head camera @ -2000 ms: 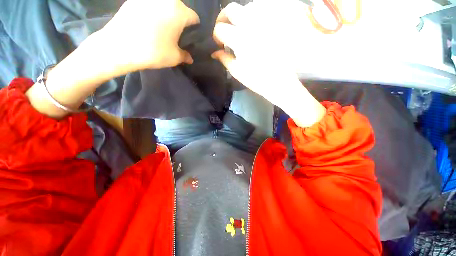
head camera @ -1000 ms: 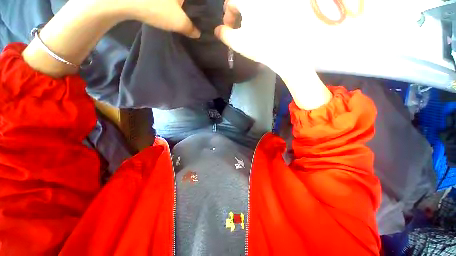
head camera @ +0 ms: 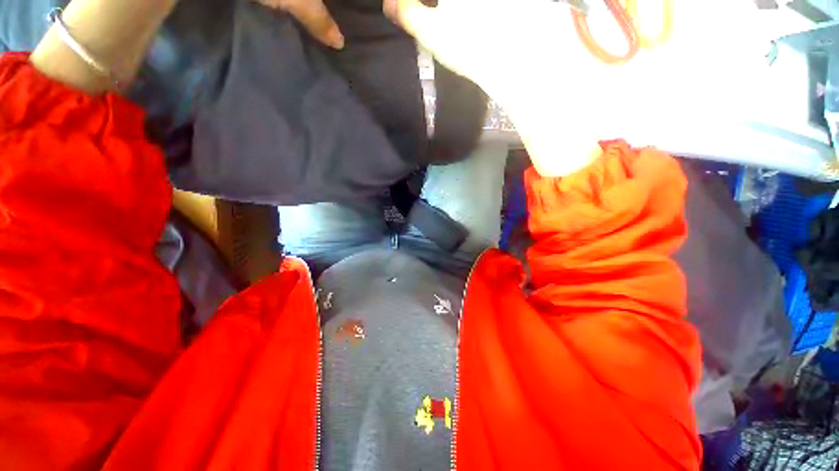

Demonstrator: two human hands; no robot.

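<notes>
The dark grey garment piece [head camera: 285, 120] hangs over the table's front edge at the upper left and towards the lap. My left hand [head camera: 308, 17] is cut off by the top edge; its thumb and part of the fingers lie on the cloth. My right hand [head camera: 451, 32] is bare and washed out by glare, at the cloth's right side, also cut off at the top. Its fingertips are hidden, so its grip cannot be told. The needle and presser foot are out of the picture.
Scissors with red-orange and yellow handles [head camera: 614, 28] lie on the white table [head camera: 699, 101] right of my right hand. More dark cloth [head camera: 727, 294] hangs at the right, beside a blue crate [head camera: 793, 248]. A brown box [head camera: 241, 235] stands at lower left.
Both hands have moved up towards the top edge. The garment has shifted, with more cloth now hanging over the table's front edge, where markings show.
</notes>
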